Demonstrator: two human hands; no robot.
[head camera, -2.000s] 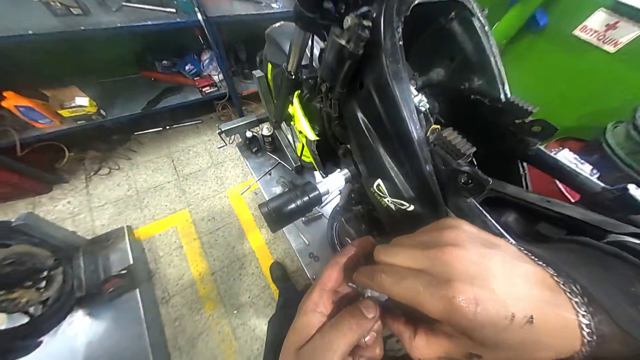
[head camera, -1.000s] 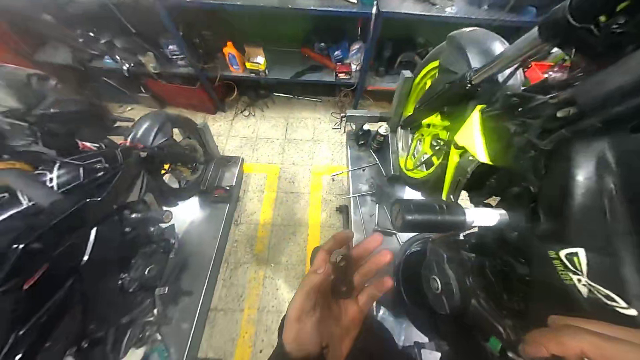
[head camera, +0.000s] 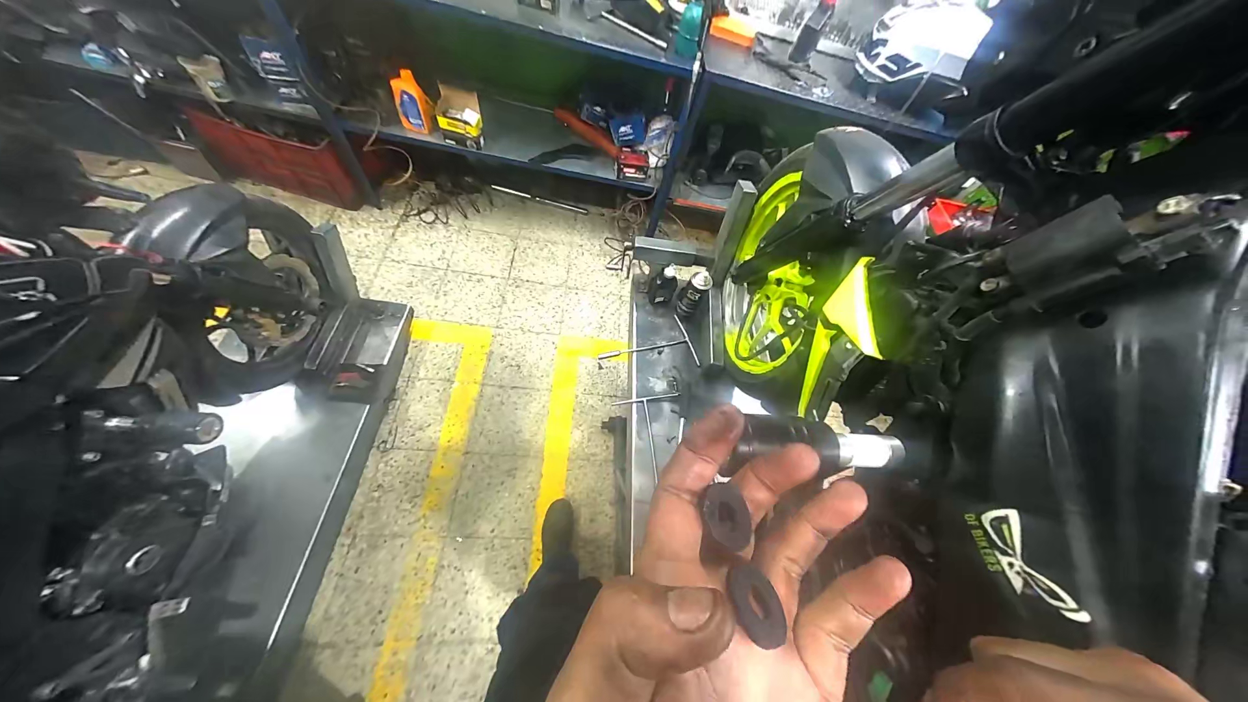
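Note:
Two dark flat washers, one (head camera: 727, 518) by the base of the fingers and another (head camera: 757, 605) on the palm, lie on my upturned left hand (head camera: 741, 604), whose fingers are spread. Just beyond the fingertips, a black cylinder with a bright metal end (head camera: 871, 450) sticks out beside the motorcycle. My right hand (head camera: 1063, 673) shows only in part at the bottom right edge, near the black tank or body panel (head camera: 1102, 468); its fingertips are out of sight, and I cannot tell what it holds.
A motorcycle with a lime-green wheel (head camera: 770, 283) stands on a metal lift (head camera: 648, 331) with T-handle tools (head camera: 651, 429) and a spray can (head camera: 694, 292). Another motorcycle (head camera: 146, 468) is on a lift at left. Shelves (head camera: 526, 127) stand behind; yellow lines (head camera: 453, 429) mark the tiled floor.
Two seconds ago both hands were together beside the motorcycle; now they are apart, with the left palm up and its washers plainly visible. The view has swung considerably.

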